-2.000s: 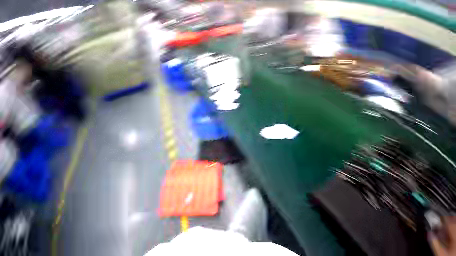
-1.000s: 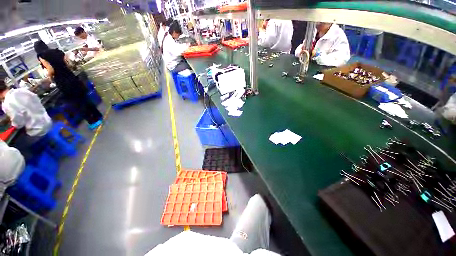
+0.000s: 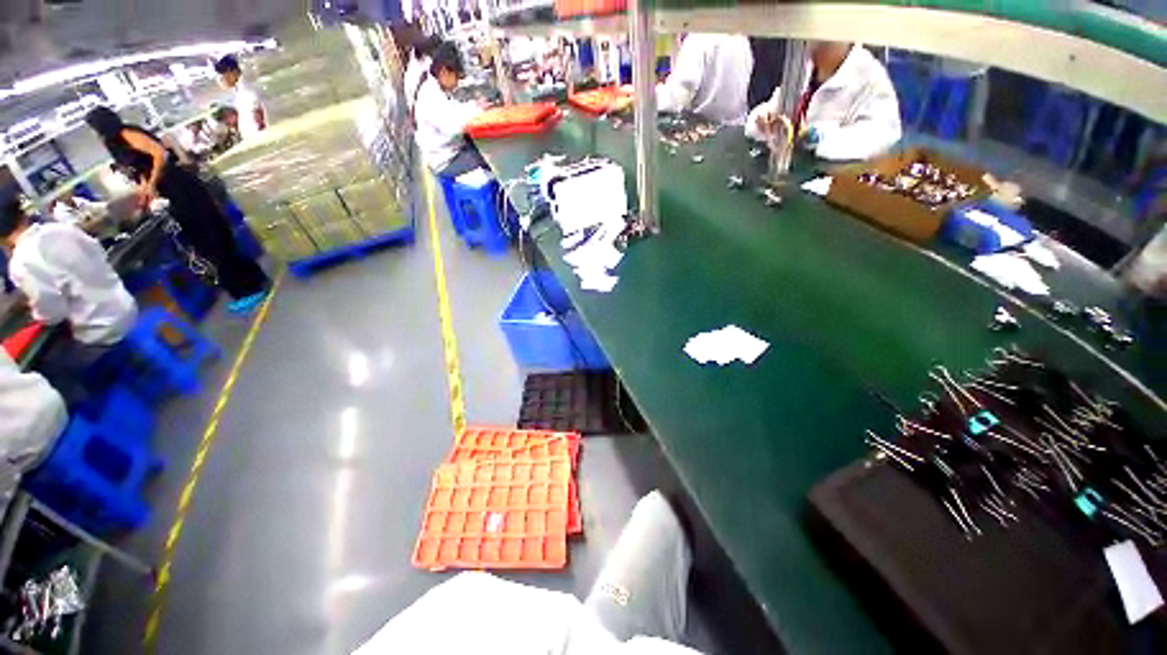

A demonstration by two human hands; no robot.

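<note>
Neither of my hands shows in the head view; a white sleeve or coat and a light trouser leg are at the bottom. A black tray (image 3: 896,550) lies on the green bench at the lower right, cut off by the edge. Black leaded components (image 3: 1011,441) with thin silvery leads are piled on its far part. Two light-blue bits (image 3: 983,422) sit among them. A white slip (image 3: 1133,580) lies on the tray near the right edge.
White papers (image 3: 726,346) lie on the bench (image 3: 755,435). A cardboard box (image 3: 896,211) of small parts is across it. Orange-red trays (image 3: 497,514), another black tray (image 3: 563,402) and a blue bin (image 3: 548,335) are on the floor. People in white coats sit beyond.
The view was blurred two seconds ago and is now sharp. A skin-toned patch, perhaps a hand, at the lower right edge then is gone. The view has barely shifted in the last second.
</note>
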